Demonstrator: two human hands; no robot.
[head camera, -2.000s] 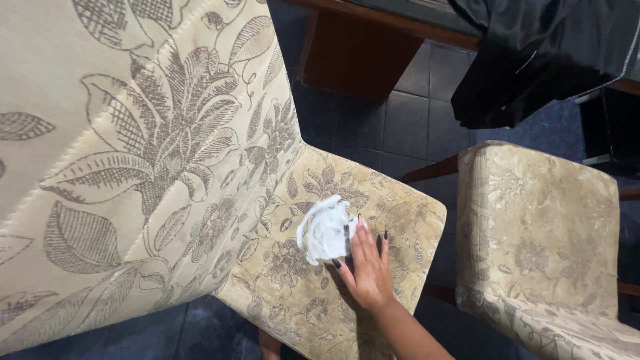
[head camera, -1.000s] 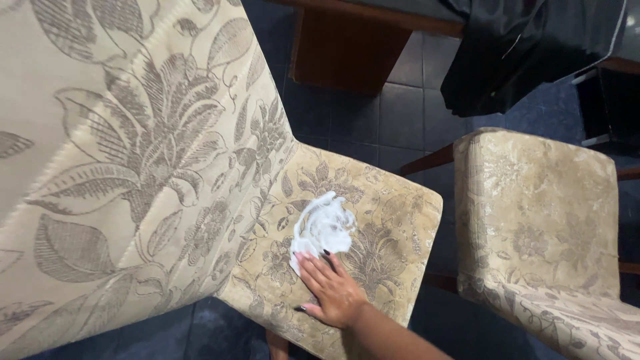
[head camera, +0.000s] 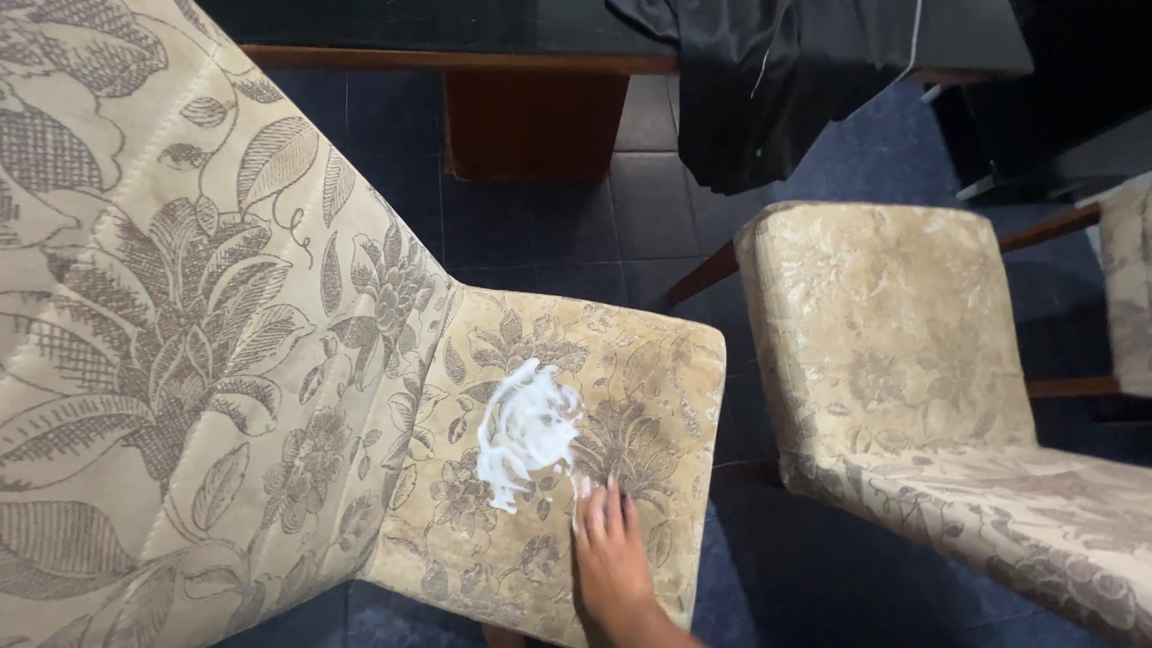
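Observation:
White foam lies smeared in a rough patch on the cream, floral-patterned fabric seat of an upholstered chair. My right hand rests palm down on that seat, just below and to the right of the foam, fingers pointing up the view and some foam at the fingertips. No object shows in it, though its palm side is hidden. The tall floral chair back fills the left side. My left hand is out of the picture.
A second floral chair with a stained seat stands at the right, part of another chair beyond it. Across the top runs a dark table with a wooden edge and a brown base. Black satin cloth hangs over it. The floor is dark tile.
My right hand has moved off the foam's lower edge toward the lower right of the seat. The foam patch has changed shape. The view has shifted slightly.

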